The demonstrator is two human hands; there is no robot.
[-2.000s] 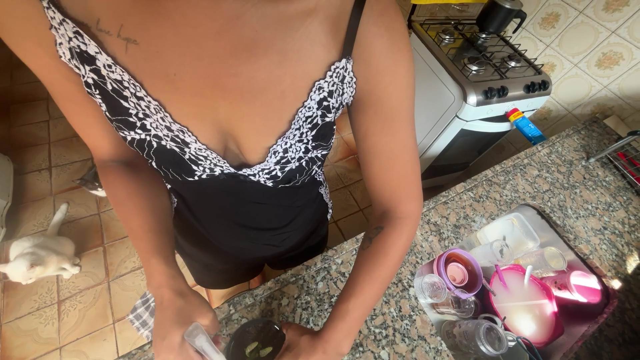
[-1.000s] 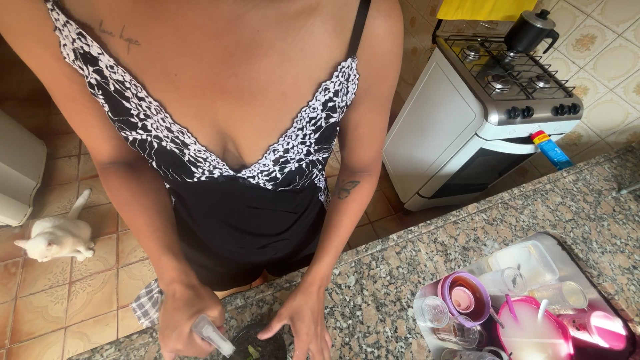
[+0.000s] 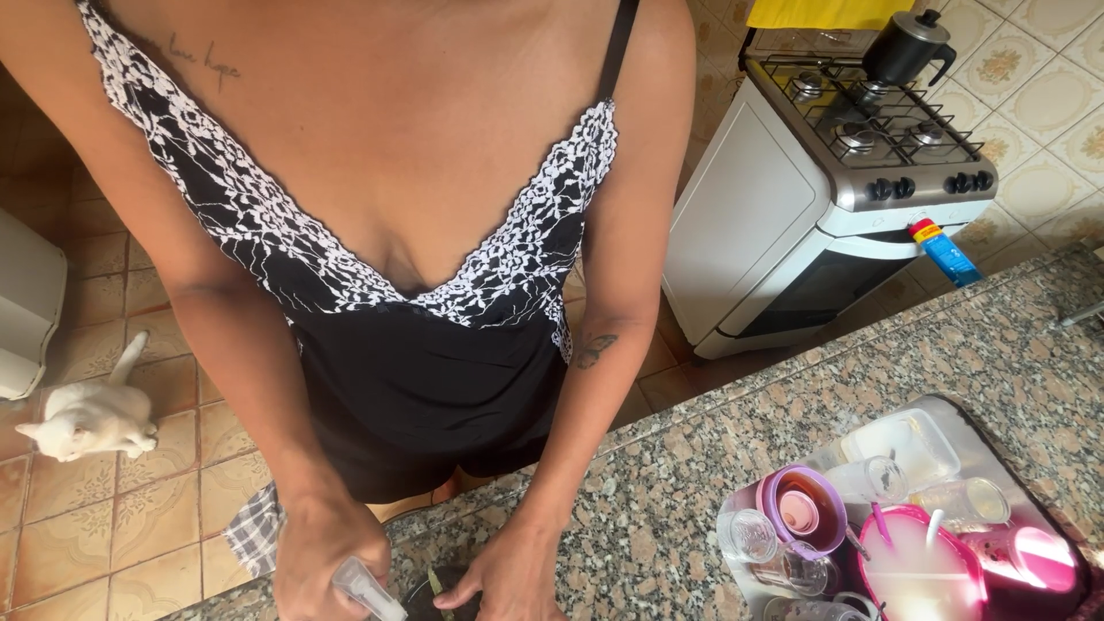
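My right hand [image 3: 328,556], at the bottom left of centre, is closed around a translucent plastic object [image 3: 369,590] whose kind is unclear. Beside it, a dark round vessel [image 3: 417,599] sits on the granite counter, partly cut off by the lower edge. A thin green piece [image 3: 435,590] shows at the vessel. My left hand [image 3: 511,573] is at the vessel's other side, its thumb stretched towards the green piece. The lower fingers are out of frame, so its grip cannot be told.
A tray [image 3: 1005,448] at the lower right holds plastic cups, a purple-rimmed cup [image 3: 802,511] and a pink container [image 3: 921,565]. Beyond the granite counter [image 3: 664,492] stands a stove [image 3: 750,203] with a dark pot [image 3: 906,47]. A white cat [image 3: 90,418] lies on the floor; a checked cloth [image 3: 254,530] hangs at the counter edge.
My left hand was spread over the dark vessel a second ago; its thumb now reaches towards the green piece. The right hand still holds the translucent object. The view has shifted somewhat.
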